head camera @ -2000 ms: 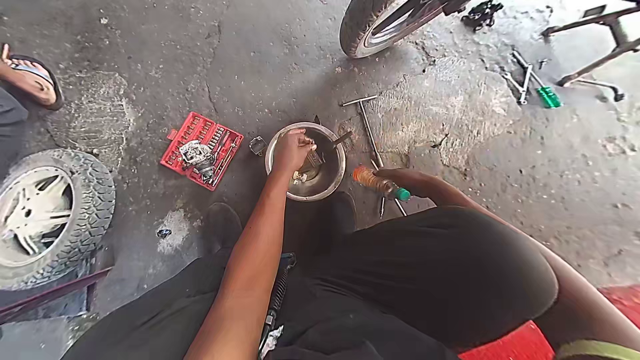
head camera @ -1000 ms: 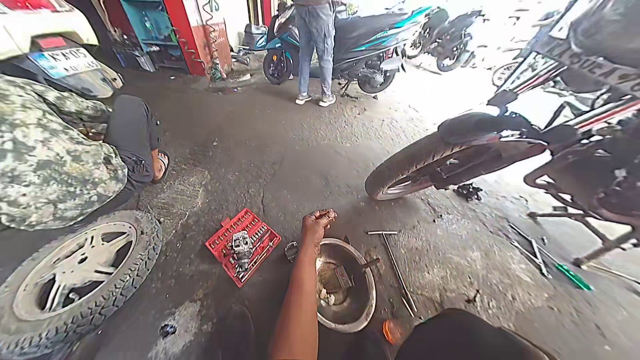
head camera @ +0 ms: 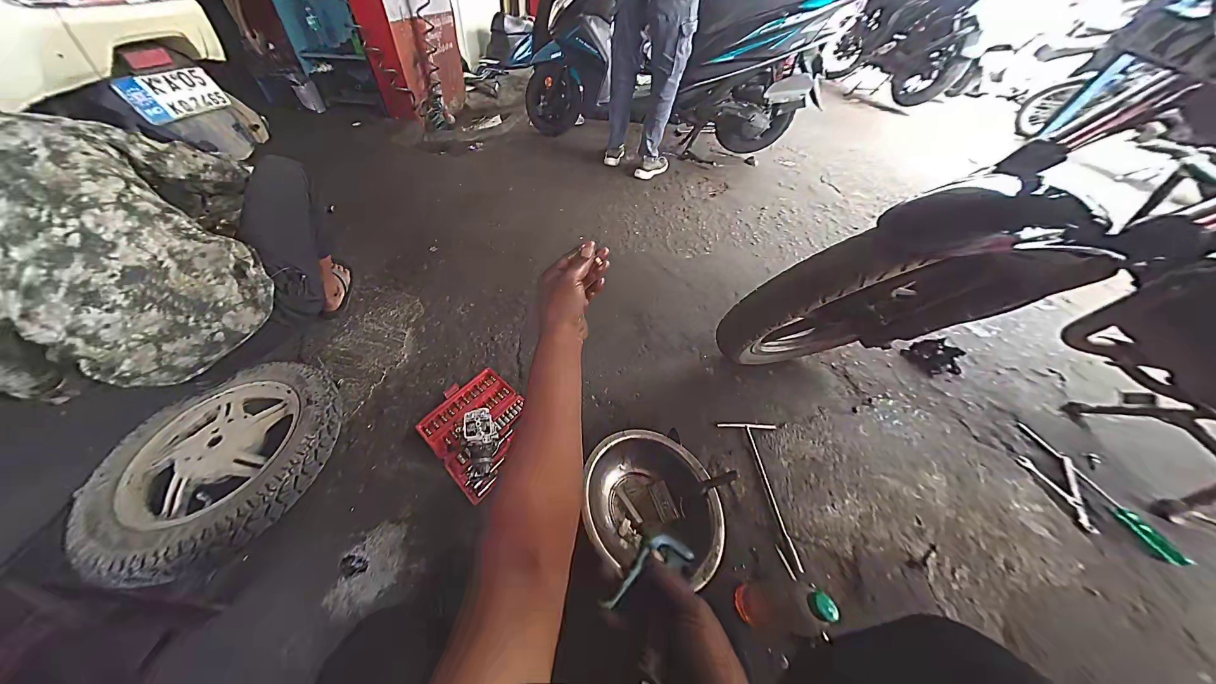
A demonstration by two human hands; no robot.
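Observation:
My left hand [head camera: 575,285] is raised over the floor beyond a metal bowl [head camera: 712,475], its fingers curled; whether something small is between them cannot be told. My right hand [head camera: 670,594] grips a blurred blue-green object [head camera: 632,575] over the bowl's near rim. Small parts [head camera: 655,499] lie inside the bowl, and a dark handle or strip crosses its right rim. Left of my forearm, a metal carburetor-like part [head camera: 478,432] rests on an open red socket set [head camera: 446,423]. An object with orange and green ends [head camera: 824,606], perhaps a bottle, lies right of the bowl.
A T-handle wrench [head camera: 768,484] lies right of the bowl. A wheel with tyre [head camera: 323,427] lies at left beside a seated person [head camera: 123,256]. A motorcycle wheel [head camera: 788,323] and a green-handled screwdriver [head camera: 1149,537] are at right. Another person [head camera: 651,85] stands by a scooter [head camera: 760,57].
My left hand has left the bowl, where it was two seconds ago, and moved forward. My right hand has let go of the orange and green object and now holds the blue-green one. The view has tilted up.

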